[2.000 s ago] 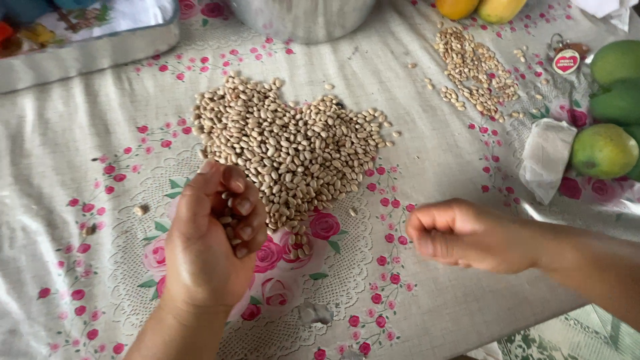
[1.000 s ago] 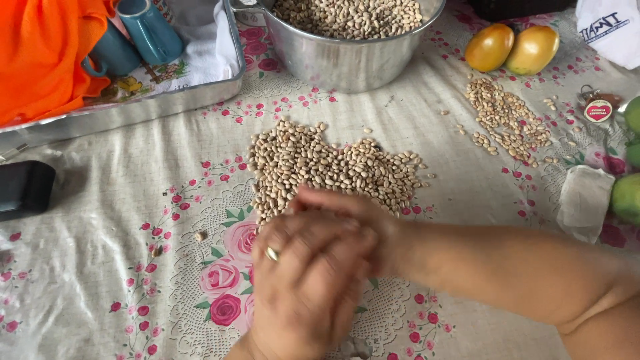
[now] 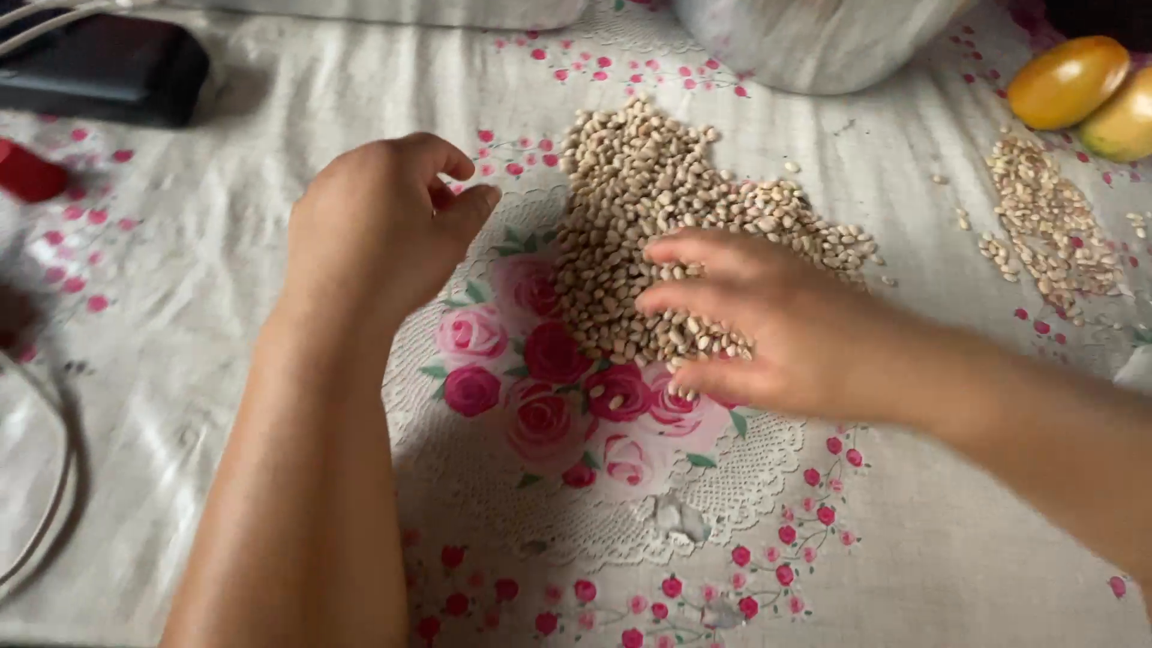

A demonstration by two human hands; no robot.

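Note:
A heap of pale dried beans [image 3: 630, 207] lies on the flowered tablecloth [image 3: 540, 405] near the middle of the head view. My right hand [image 3: 747, 315] is spread over the heap's lower right side, palm down, its fingers apart and at the beans; whether they press on them is not clear. To the left of the heap is my left hand [image 3: 387, 216], its fingers curled with a gap between thumb and forefinger; its palm is hidden, so I cannot see whether it holds beans. Two stray beans lie on the printed roses below the heap.
A metal pot [image 3: 819, 45] stands behind the heap. Smaller, paler beans [image 3: 1048, 220] are scattered at the right, below two yellow-orange fruits [image 3: 1068, 83]. At the left are a black case-like object [image 3: 108, 67], a red object [image 3: 29, 171] and a white cable [image 3: 63, 477]. A tray's edge [image 3: 405, 7] runs along the top.
My hands, together in front of the heap one second ago, are now apart: the left one left of the heap, the right one over its lower right side. The view has shifted.

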